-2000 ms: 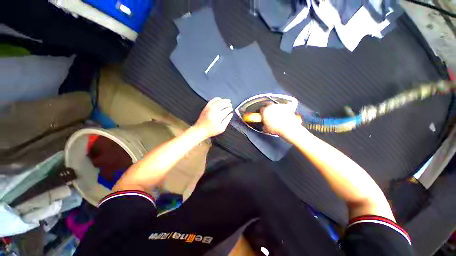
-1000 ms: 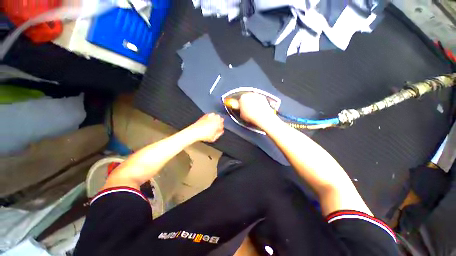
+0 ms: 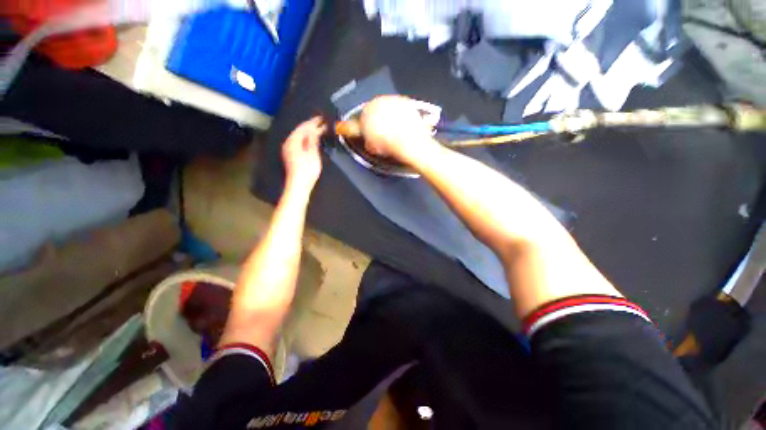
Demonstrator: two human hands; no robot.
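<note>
A grey-blue garment panel [image 3: 441, 216] lies flat on the black ribbed pressing table [image 3: 655, 193]. The steam iron [image 3: 388, 157] rests over the panel's far left part and hides some of it. My right hand [image 3: 390, 126] is closed around the iron's handle, whose orange-brown end shows. My left hand [image 3: 303, 153] is at the panel's left edge, just left of the iron's tip. Its fingertips are blurred against the dark table, so I cannot tell whether they pinch the cloth.
A crumpled grey and white cloth pile [image 3: 579, 63] lies at the far side. The wrapped steam hose [image 3: 663, 118] runs right from the iron. A blue case [image 3: 233, 55] stands at the far left. A cream bucket [image 3: 160, 315] with red scraps is below left.
The iron and my right hand have moved left and away from me, up the panel. My left hand has moved the same way. The hose has swung farther from me.
</note>
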